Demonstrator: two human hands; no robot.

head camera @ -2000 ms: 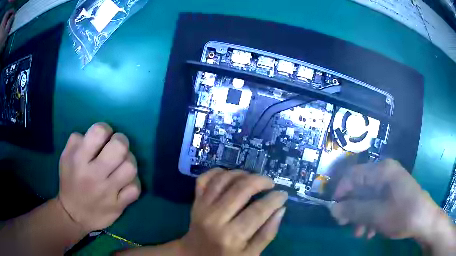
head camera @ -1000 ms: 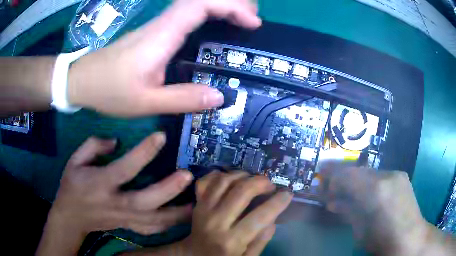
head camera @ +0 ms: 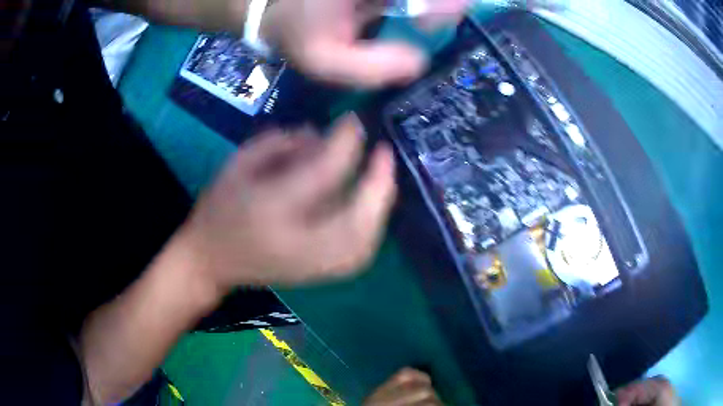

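The open housing lies tilted on a black mat, with its circuit board and round pale fan showing. My left hand is at the bottom edge, off the housing; only its knuckles show, so its grip is hidden. My right hand is at the bottom right, mostly cut off, with a slim metal tool, perhaps tweezers, at its fingers. The tool is below the housing, over the mat.
Another person's blurred hand is left of the housing. Their other hand, with a white wristband, reaches over its upper left. A second board unit lies behind. Yellow-black tape shows bottom left; a pale strip runs upper right.
The view has turned, so the housing appears rotated and further right. Both my hands have come off the housing to the bottom edge. The other person's hands have shifted and blur.
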